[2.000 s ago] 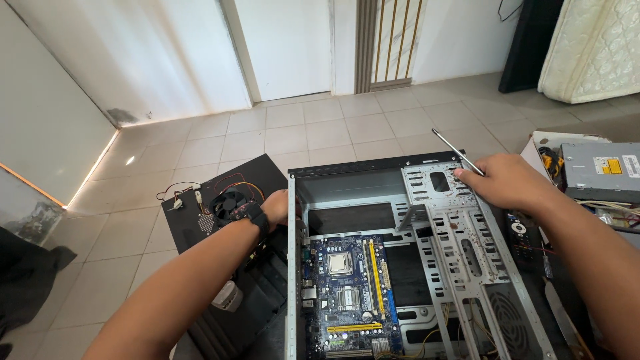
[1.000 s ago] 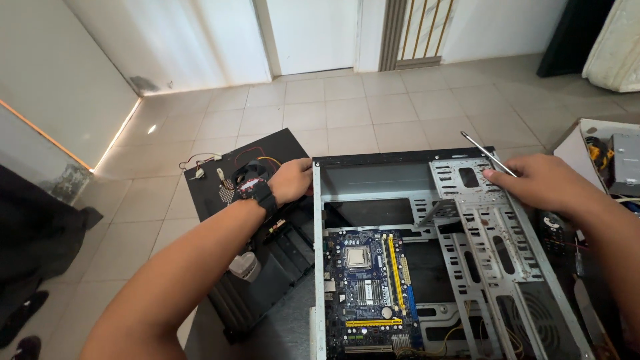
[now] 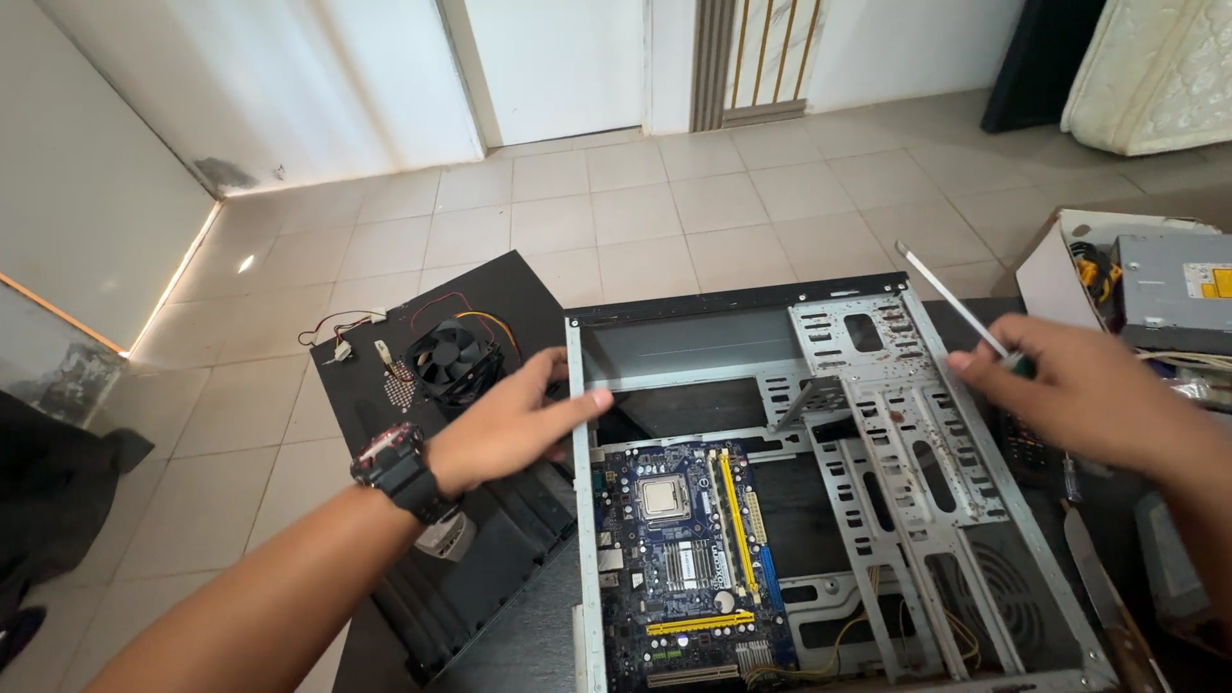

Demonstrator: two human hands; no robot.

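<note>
An uncovered metal computer case (image 3: 674,313) lies on its side in front of me. Inside it, at the left, sits a blue Foxconn motherboard (image 3: 674,558) with a bare processor (image 3: 662,498) in its socket; perforated, rust-specked drive-bay brackets (image 3: 895,414) run down the right. My left hand (image 3: 515,423) holds the case's left edge, thumb over the rim and fingers outside. My right hand (image 3: 1049,385) is above the case's right edge, closed round the handle of a screwdriver (image 3: 953,296) whose shaft points up and left, away from the case.
Left of the case, a black panel (image 3: 520,289) carries a cooling fan (image 3: 450,358) with loose wires. A small white container (image 3: 448,534) stands nearby. At the right are a carton (image 3: 1044,255) with an optical drive (image 3: 1179,289), and a knife (image 3: 1092,558).
My left hand has moved down along the case's left edge, from near the far corner, and its thumb now lies over the rim. The screwdriver stays in my right hand.
</note>
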